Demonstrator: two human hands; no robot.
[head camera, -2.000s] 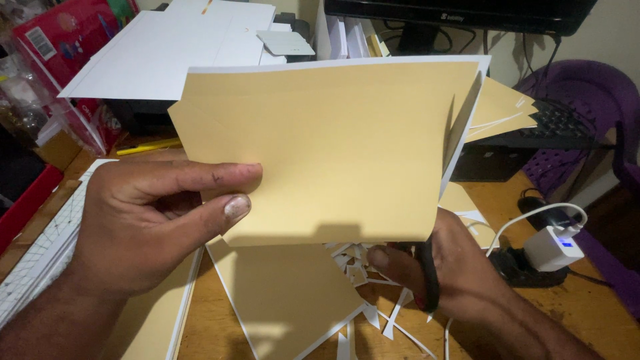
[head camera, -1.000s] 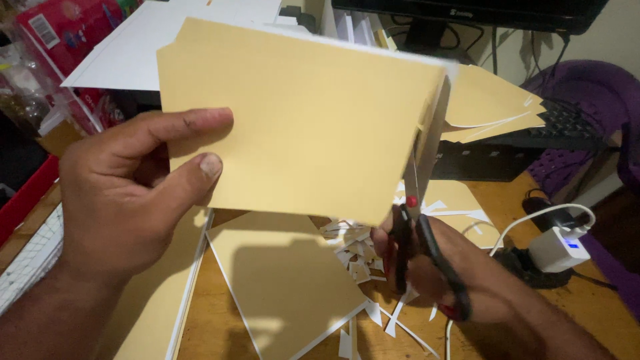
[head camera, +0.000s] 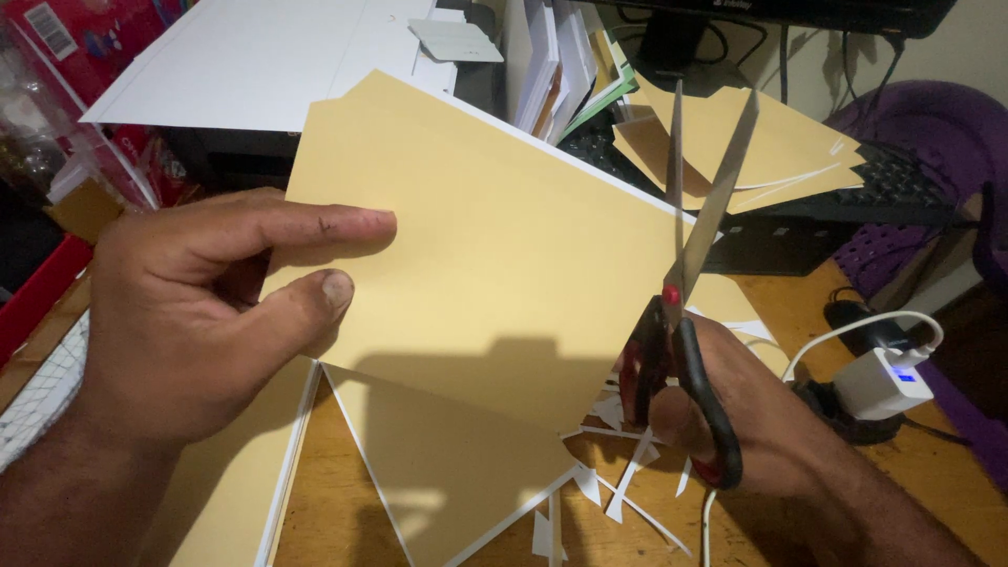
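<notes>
Between the thumb and fingers of my left hand (head camera: 205, 307) is the left edge of a tan paper sheet (head camera: 488, 252) with a white upper border, tilted down to the right. My right hand (head camera: 732, 402) holds scissors (head camera: 676, 295) with black and red handles. Their blades point up and stand apart at the sheet's right corner; whether paper lies between them is hard to tell. Below, another tan sheet with white edges (head camera: 465, 480) rests on the wooden table, beside a stack of tan sheets (head camera: 213, 488). Narrow white paper offcuts (head camera: 622, 480) lie under the scissors.
More cut tan sheets (head camera: 756, 150) lie on a black keyboard (head camera: 906, 181) at the back right. Large white sheets (head camera: 260, 63) cover a dark device at the back left. A white charger (head camera: 882, 386) with a cable stands at the right, near a purple chair (head camera: 929, 134).
The scissors, hidden behind the sheet two seconds ago, now show with their blades spread. The held sheet has tilted further, its right side lower. My left hand keeps its hold.
</notes>
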